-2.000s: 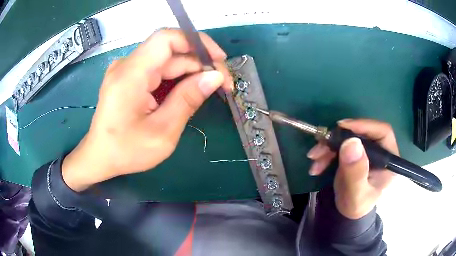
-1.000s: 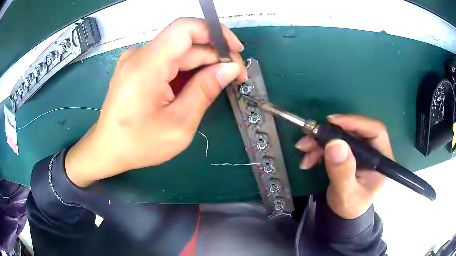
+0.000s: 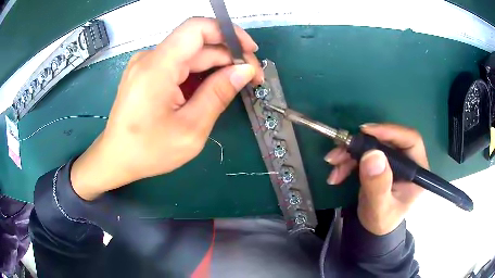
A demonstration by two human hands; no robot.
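A long grey strip housing lies slanted in front of me with several round silvery parts along it. My left hand holds dark grey tweezers between thumb and fingers over the upper end of the strip; the tweezer tips are hidden or too small to tell. My right hand holds a black soldering iron with a bright metal barrel. Its thin tip is at the strip between the first and second round parts from the top. A red pile shows partly behind my left hand.
Stacked grey housings lie at upper left. A thin silvery strand runs from a white label. A pale straight strand lies left of the strip. A black iron stand is at far right. A white band crosses the top.
Since two seconds ago, the iron tip has moved from beside the second round part up to between the first and second. My left hand has shifted slightly right and up.
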